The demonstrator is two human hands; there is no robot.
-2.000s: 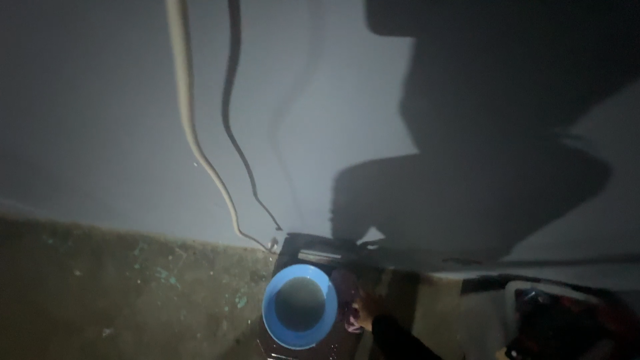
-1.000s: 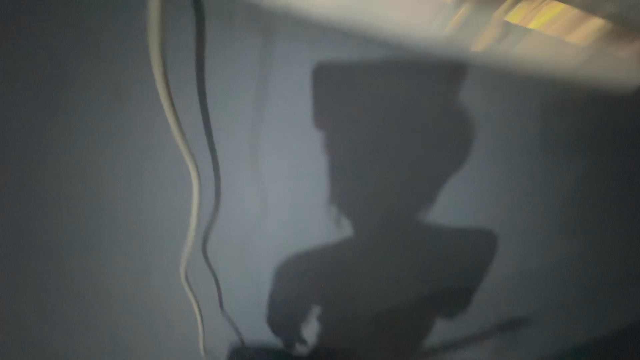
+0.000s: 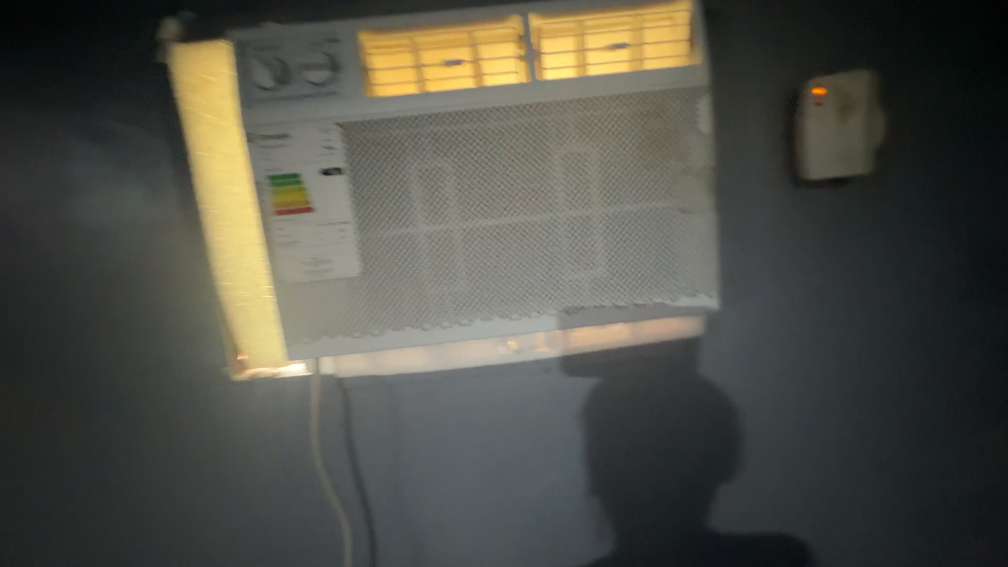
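Neither my left hand nor my right hand shows in the head view now, so what they hold or touch is hidden. A white window air conditioner (image 3: 520, 213) is set in the wall, slightly tilted in the view. Its front has a perforated grille, two louvred vents (image 3: 445, 59) lit yellow from behind, and two round knobs (image 3: 295, 69) at the upper left. An energy label (image 3: 311, 244) with coloured bars is stuck on its left side. A pale cord (image 3: 319, 441) hangs down from under the unit.
A small white wall box (image 3: 839, 126) with an orange light is mounted to the right. Yellow light comes through a strip (image 3: 228, 205) along the unit's left side. A person's shadow (image 3: 661, 457) falls on the grey wall (image 3: 480, 465) below.
The view has swung up the wall from a blue basin near the floor to the air conditioner. A hand beside that basin two seconds ago is out of view now.
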